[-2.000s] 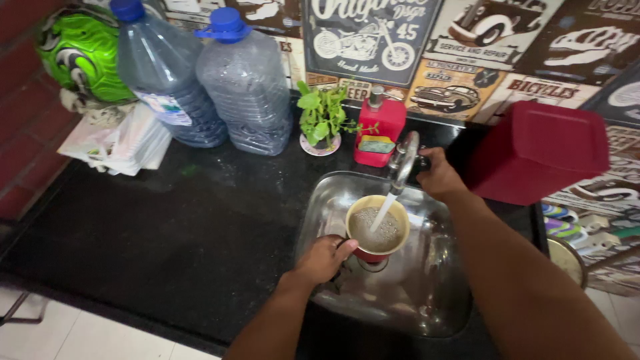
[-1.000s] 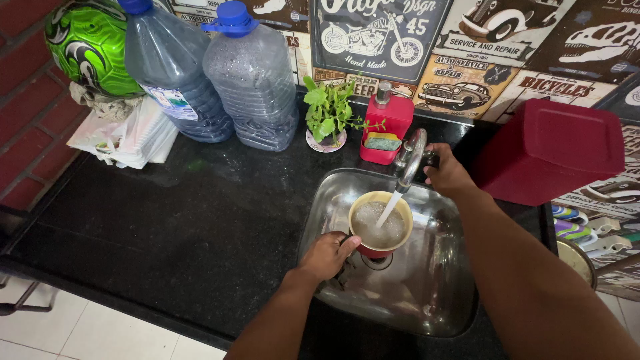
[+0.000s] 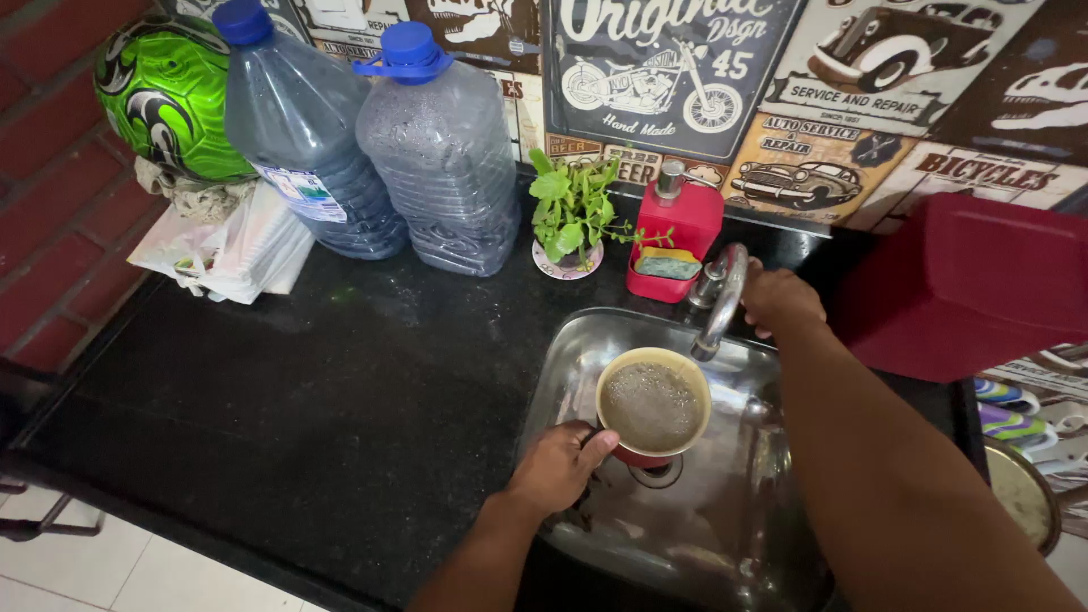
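My left hand grips the handle of a red pot with a cream inside, holding it over the stainless steel sink. Cloudy, bubbly water fills much of the pot. Behind it rises a curved chrome faucet, its spout just above the pot's far rim, with no stream visible. My right hand is closed around the faucet's handle, which the fingers mostly hide.
Behind the sink stand a red soap dispenser with a sponge and a potted plant. Two large plastic bottles and a green ball are further left on the black countertop. A dark red container stands at right.
The stream of water that ran from the faucet into the pot in both earlier frames has stopped. Both hands have kept their places on the pot and the faucet.
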